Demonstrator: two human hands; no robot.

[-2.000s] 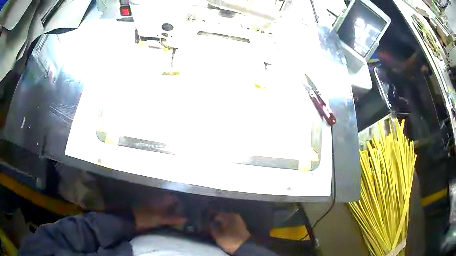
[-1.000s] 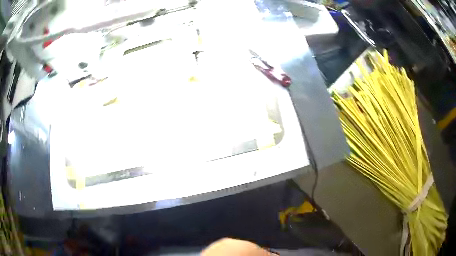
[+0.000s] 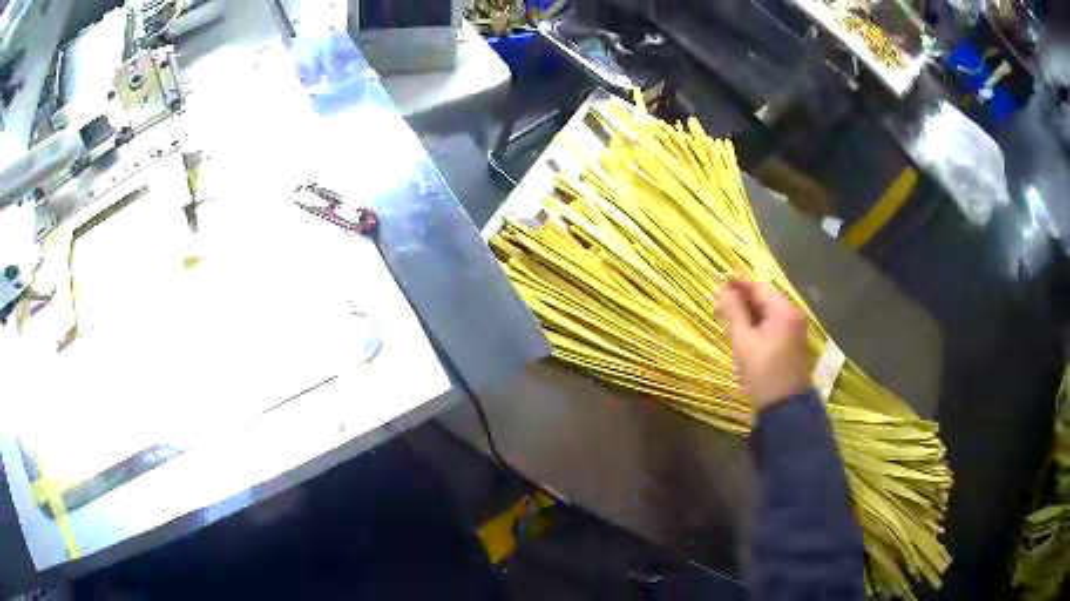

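Note:
A large bundle of narrow yellow strips [image 3: 657,258] lies fanned out to the right of the machine table, with a pale band [image 3: 828,369] around it near its lower end. My right hand [image 3: 769,346], in a dark sleeve, is over the middle of the bundle, just above the band. Its thumb and fingers are curled together at the strips; whether they grip one cannot be told. My left hand is not in view.
The pale board [image 3: 235,317] lies on the metal table [image 3: 440,252] at left, with yellow tape at its corner. Red-handled snips [image 3: 340,211] lie near its right edge. Metal clamp parts [image 3: 147,88] stand at upper left. A dark cable [image 3: 475,411] hangs over the table edge.
The view has swung right, so the board and snips sit further left and the bundle is central. My right hand has come up over the strips. My left hand, seen low earlier, is gone.

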